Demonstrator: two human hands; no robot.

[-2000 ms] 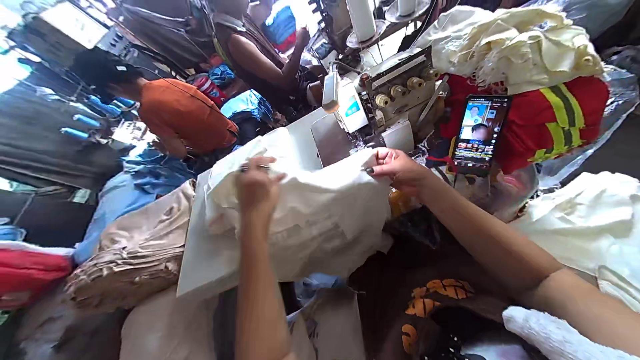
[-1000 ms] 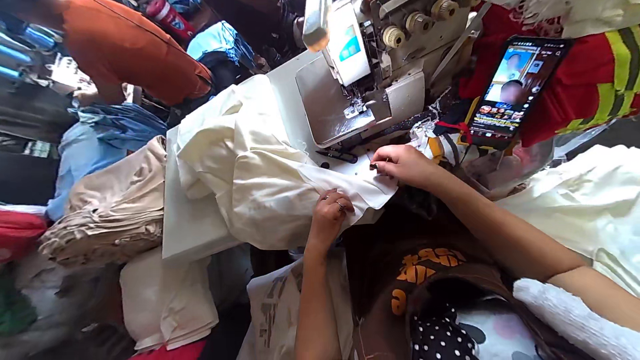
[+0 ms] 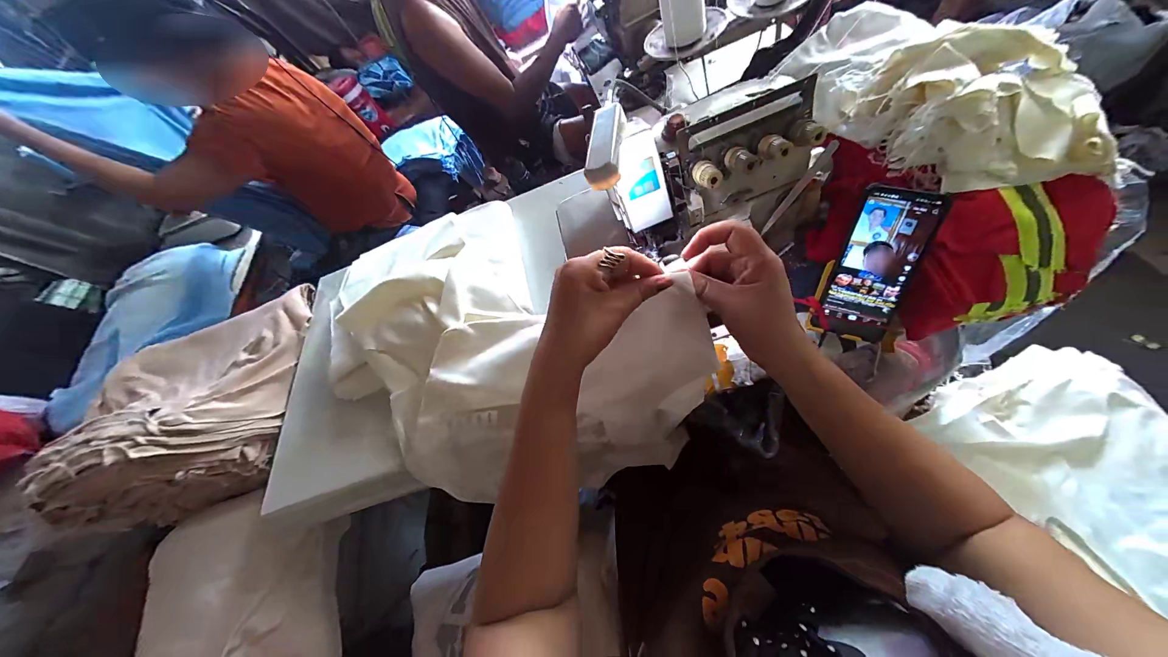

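Observation:
Cream fabric (image 3: 474, 365) lies bunched over the white sewing table (image 3: 319, 456) and hangs over its near edge. My left hand (image 3: 602, 297), with a coiled ring on one finger, pinches the fabric's upper right edge between thumb and fingers. Close beside it my right hand (image 3: 739, 278) pinches the same edge, the fingertips of both hands nearly touching. Just behind the hands stands an overlock sewing machine (image 3: 639, 178) with several round thread-tension dials (image 3: 741, 161). Its needle area is partly hidden by my hands.
A phone (image 3: 881, 255) with a lit screen leans by red cloth with yellow-green strips (image 3: 1031, 246). Cream cloth is heaped at the upper right (image 3: 985, 100) and right (image 3: 1068, 456). Folded beige fabric (image 3: 182, 411) is stacked at left. A person in orange (image 3: 292, 146) and another person (image 3: 465, 64) are beyond.
My left hand has moved up from the fabric's lower edge to meet my right hand. Both hands now hold the edge raised in front of the machine. The view has shifted.

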